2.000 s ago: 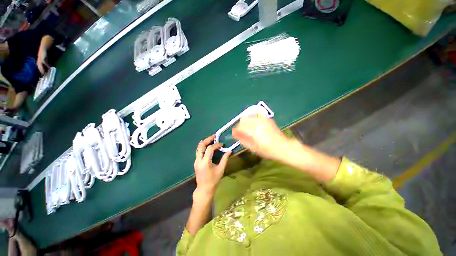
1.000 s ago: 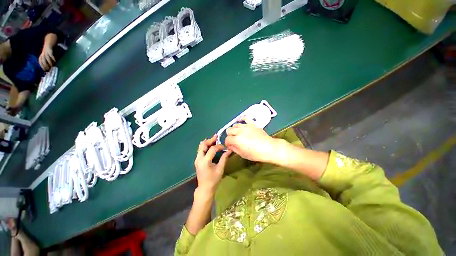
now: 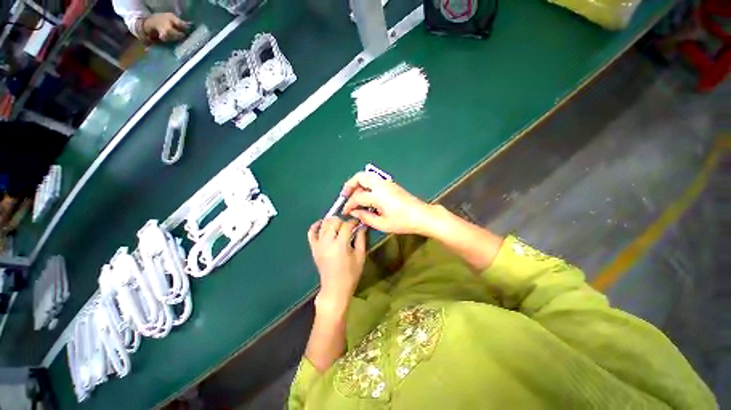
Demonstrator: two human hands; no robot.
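A white plastic frame (image 3: 378, 170) lies between my hands near the front edge of the green bench, mostly covered by my fingers. My left hand (image 3: 338, 247) grips its near-left end. My right hand (image 3: 383, 205) is over its middle and upper end, fingers bent down onto it. Whether a thin strip is between my right fingers cannot be told. A dense pile of white strips (image 3: 391, 97) lies on the bench beyond my hands. Stacked white frames (image 3: 143, 290) lie in rows at the left, with a few more (image 3: 228, 222) nearer my hands.
A pale metal rail (image 3: 298, 114) and a grey post (image 3: 370, 28) stand behind the bench. Beyond the rail are grouped frames (image 3: 250, 78) and a single frame (image 3: 175, 134). A black unit (image 3: 460, 18) and yellow bag (image 3: 601, 10) are upper right. A person's hand (image 3: 165, 27) shows top left.
The view has shifted. My left fingers now lie over the frame, and my right hand covers more of its upper end. A single frame now shows beyond the rail, and another person's hand at top.
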